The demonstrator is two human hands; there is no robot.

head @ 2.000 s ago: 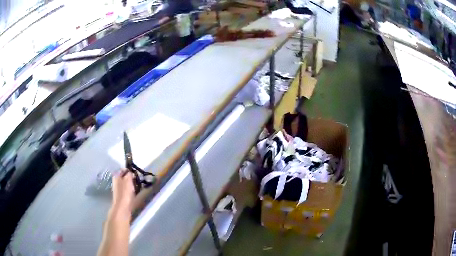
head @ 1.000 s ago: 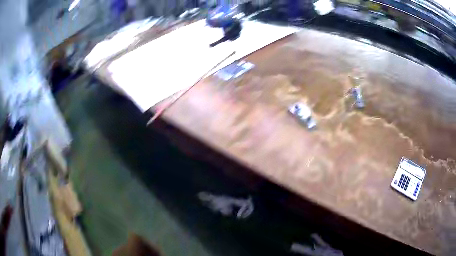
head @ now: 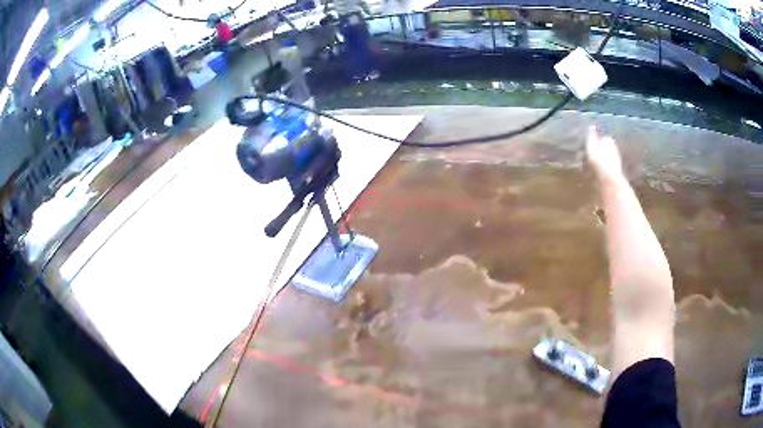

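My right hand [head: 603,155] is stretched out over the far right part of the brown tabletop [head: 452,334]. It is small and blurred, and its finger positions are unclear. It is just below a white box [head: 580,73] with a gap between them. A blue and silver straight-knife cloth cutting machine [head: 289,150] stands upright on its flat metal base [head: 336,267] at the edge of white paper [head: 192,242]. A black cable [head: 452,144] runs from the machine to the white box. My left hand is not in view.
A small metal block with dark knobs [head: 572,364] lies left of my forearm. Part of a calculator [head: 754,387] shows at the right rim. Thin cords [head: 266,305] cross the table beside the paper. Racks [head: 502,33] stand beyond the table.
The view has turned from the grey table with the carton to the brown table. The hand with shears seen earlier is gone. My right arm has come in and the cutting machine appears larger.
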